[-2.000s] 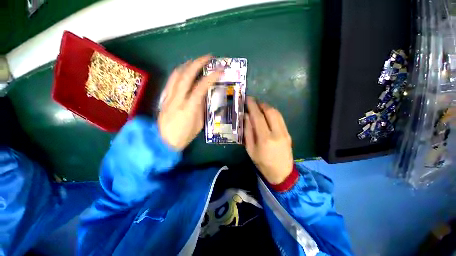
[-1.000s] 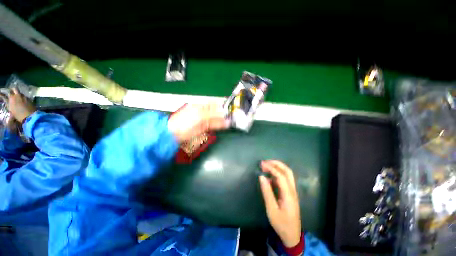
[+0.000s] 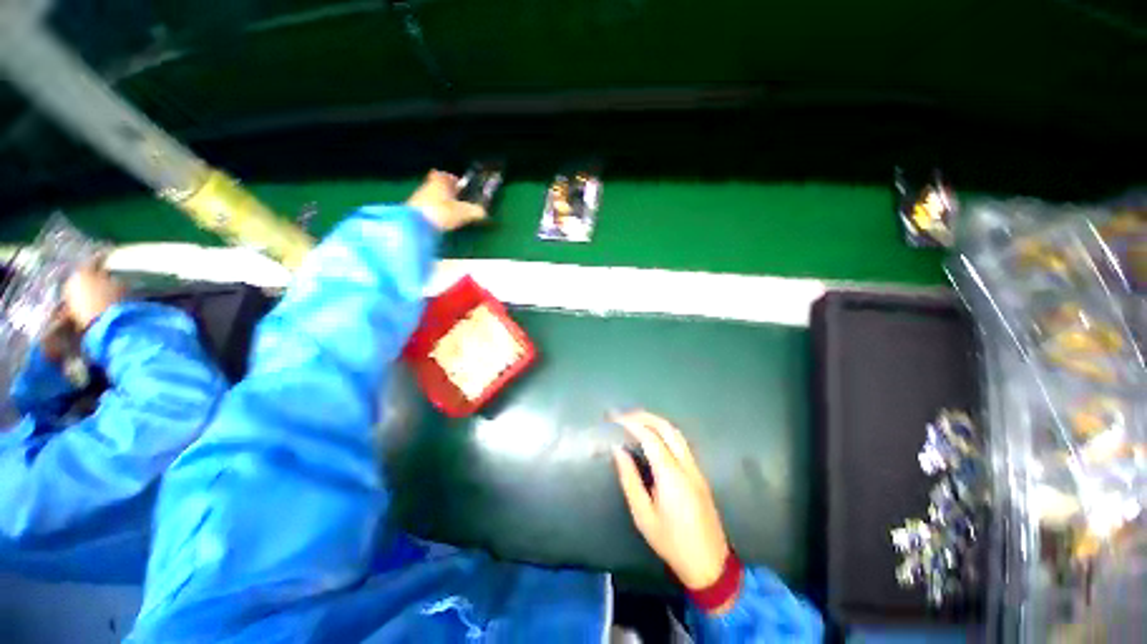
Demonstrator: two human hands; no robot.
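My left hand [image 3: 447,201] is stretched out over the green belt. Its fingers are at the near left end of a dark, silvery phone unit [image 3: 483,185] and appear to grip it; the hand is slightly blurred. A second phone unit [image 3: 571,206], silvery with orange parts, lies on the belt to the right of it. My right hand [image 3: 679,510] is low over the dark-green bench, fingers bent. Something dark shows between its thumb and fingers; I cannot tell whether it is a held item or shadow.
A red bin [image 3: 428,372] of pale pieces stands left of centre. A black tray [image 3: 887,415] with small boards [image 3: 946,503] is at right, beside clear plastic trays [image 3: 1069,377]. Another unit [image 3: 928,211] lies on the belt. A white rail [image 3: 704,292] edges it. Another person's sleeve [image 3: 107,421] is at left.
The phone unit my left hand held above the rail now appears to lie on the belt. My left hand has moved left to another unit. My right hand stays over the bench.
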